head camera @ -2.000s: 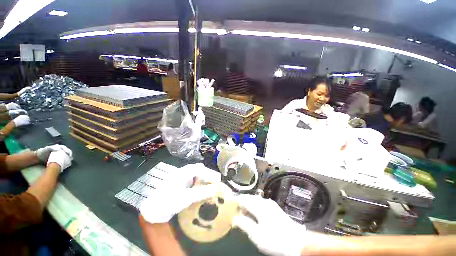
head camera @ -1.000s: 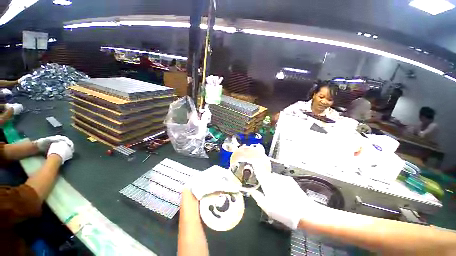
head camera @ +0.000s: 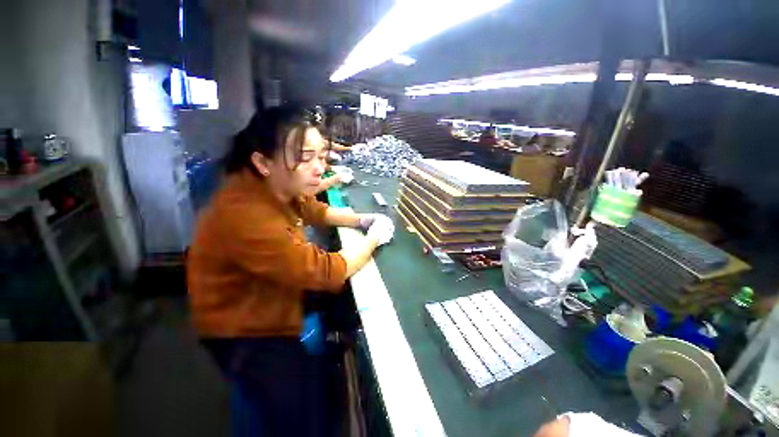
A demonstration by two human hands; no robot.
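Note:
The cream reel (head camera: 676,388) with a dark hub stands upright at the lower right. A white-gloved hand, which looks like my left hand (head camera: 589,425), is cut off by the bottom edge left of the reel. Only its upper part shows, with some bare skin at its left, so its fingers and anything in them are hidden. My right hand is out of the picture. A flat slab of silver parts (head camera: 489,337) lies in lined rows on the dark green mat, left of the reel.
A worker (head camera: 265,247) in orange-brown stands at the bench's left edge. Behind the slab are stacked trays (head camera: 465,205), a clear plastic bag (head camera: 536,256) and a green-white container (head camera: 616,205). A parts heap (head camera: 382,156) lies further back. A blue round container (head camera: 611,341) stands beside the reel.
The view has swung left, bringing the worker into view and leaving most of the machine out. The disc between my hands no longer shows. My right hand has left the picture.

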